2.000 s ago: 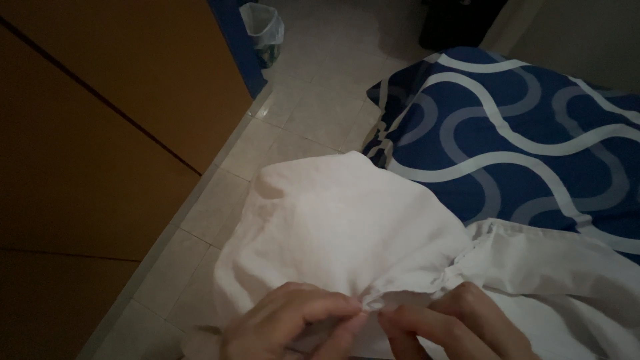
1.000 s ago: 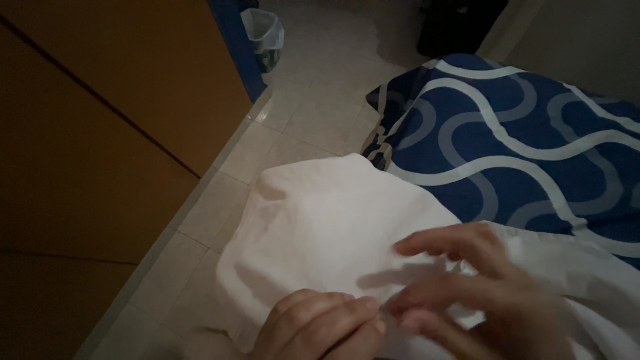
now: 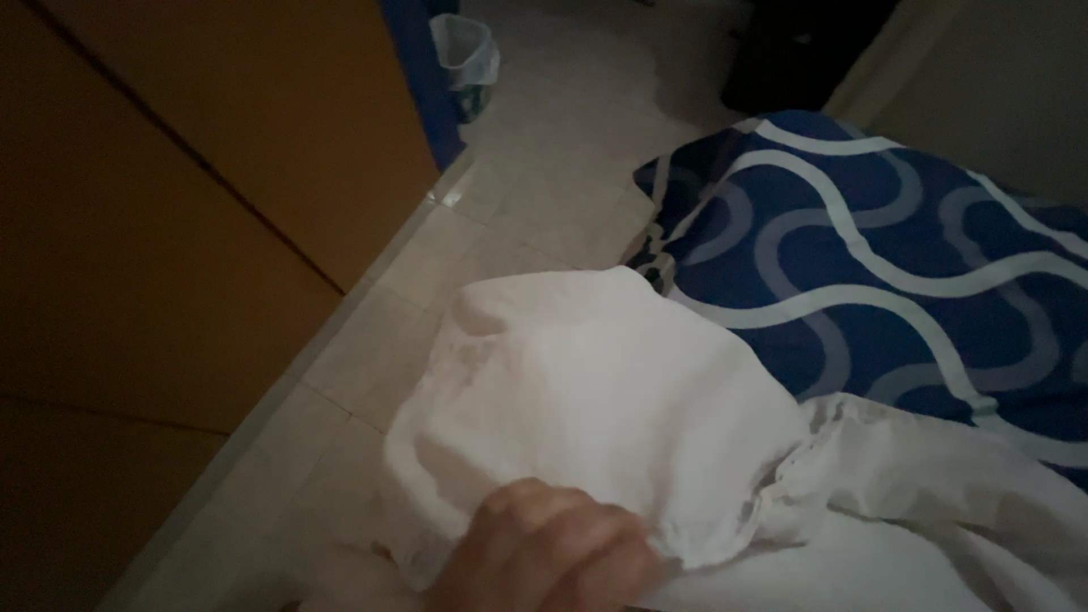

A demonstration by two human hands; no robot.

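A white cloth point(image 3: 629, 391) with a gathered seam spreads across the lower middle and drapes over to the lower right. My left hand point(image 3: 544, 544), blurred, is at the bottom centre, its fingers curled closed on the cloth near the seam. The fingertips and whatever they pinch are partly hidden. My right hand is out of the frame. Behind the cloth on the right lies a blue bedcover point(image 3: 892, 255) with white and grey wavy bands.
Brown wooden panels point(image 3: 212, 255) stand along the left. A bin with a plastic liner point(image 3: 467, 59) is on the tiled floor point(image 3: 544, 187) beyond them. A dark object point(image 3: 790, 51) stands at the upper right beside a wall point(image 3: 986, 93).
Both hands were at the cloth's seam two seconds ago. My right hand lifted off it and has left the view, while my left hand stays at the cloth.
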